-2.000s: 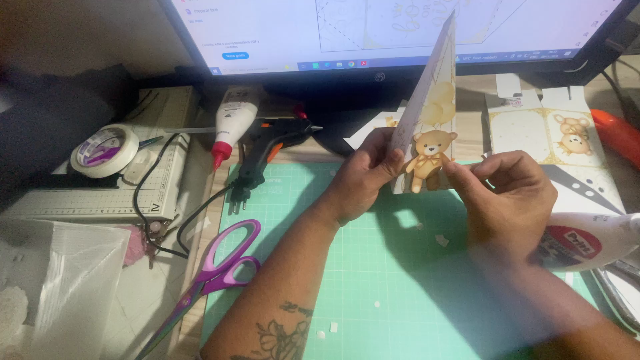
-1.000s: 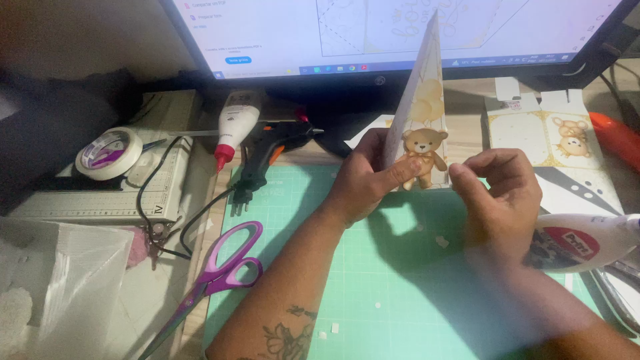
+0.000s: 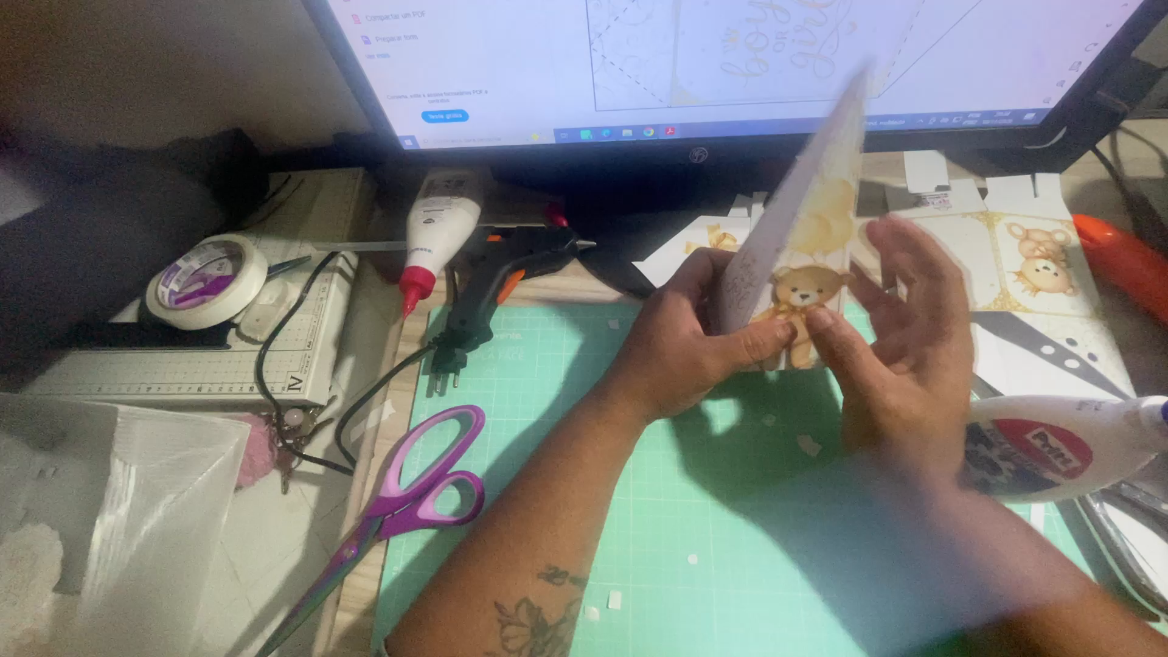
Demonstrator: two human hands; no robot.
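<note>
A folded paper piece with a pointed top point(image 3: 821, 196) stands upright above the green cutting mat point(image 3: 639, 511). On its front face is a teddy bear figure point(image 3: 807, 287) below printed balloons. My left hand point(image 3: 698, 342) grips the piece from the left, its thumb over the bear's lower body. My right hand point(image 3: 899, 356) is at the other side, thumb touching the bear's right side, the other fingers raised and spread behind; these fingers are slightly blurred. Whether the right fingers also pinch the paper is hidden.
Purple scissors point(image 3: 429, 484) lie at the mat's left edge. Behind them are a hot glue gun point(image 3: 497, 283), a white glue bottle point(image 3: 443, 228), a tape roll point(image 3: 208, 281) and a paper trimmer point(image 3: 301, 356). A Pritt glue bottle point(image 3: 1049, 447) and printed bear sheets point(image 3: 985, 255) are right. A monitor point(image 3: 698, 155) stands behind.
My right hand has come in from beside the paper piece, and its thumb now touches the bear. The left hand keeps hold of the piece.
</note>
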